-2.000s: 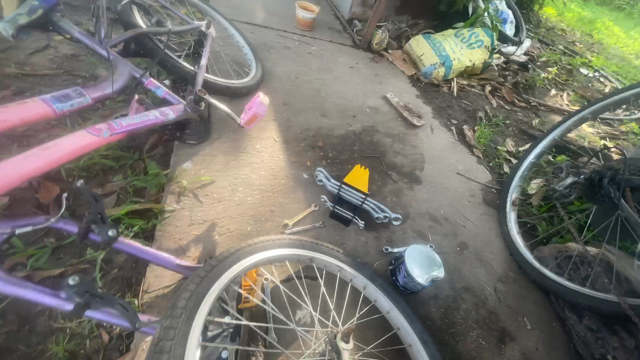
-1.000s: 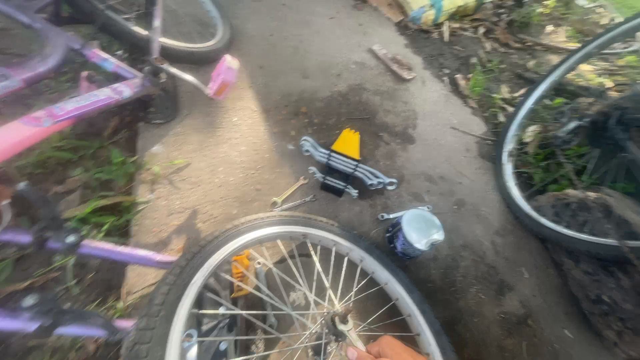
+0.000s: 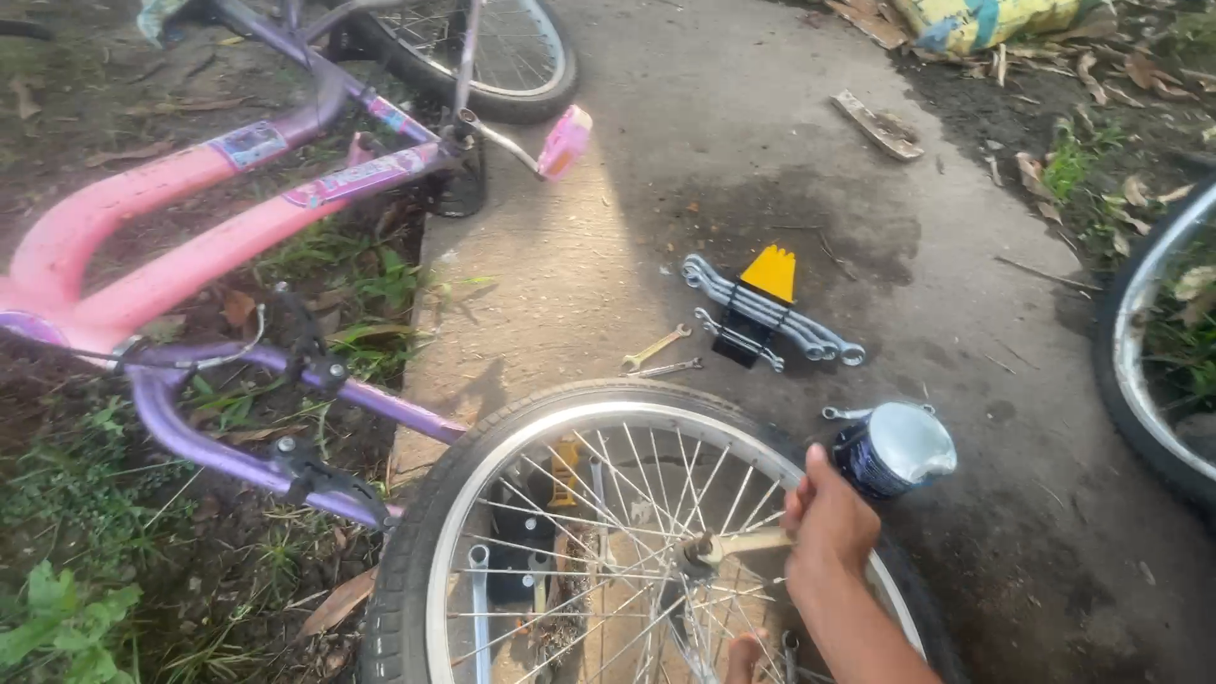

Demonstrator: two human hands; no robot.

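My right hand [image 3: 828,522] is closed around a wrench [image 3: 755,543], whose jaw sits at the axle nut [image 3: 698,557] of a bicycle wheel [image 3: 608,410]. At the bottom edge, what looks like a fingertip of my left hand [image 3: 746,655] shows beside the spokes; its grip is hidden. Beyond the tyre lie two small wrenches [image 3: 657,350] and a set of box-end wrenches [image 3: 779,313] in a black and yellow holder. A can [image 3: 898,446] stands right of the wheel, with another wrench [image 3: 845,413] by it. Through the spokes a long wrench [image 3: 480,608] shows.
A pink and purple bicycle frame [image 3: 237,190] with a rear wheel [image 3: 494,57] lies at the left, its fork reaching close to the tyre. Another wheel [image 3: 1130,351] is at the right edge. A flat wooden piece [image 3: 879,126] and a yellow sack [image 3: 988,24] lie farther back.
My right hand, out of view two seconds ago and at the bottom edge one second ago, is now farther up and right, holding the wrench. The fingertip at the bottom has come into view.
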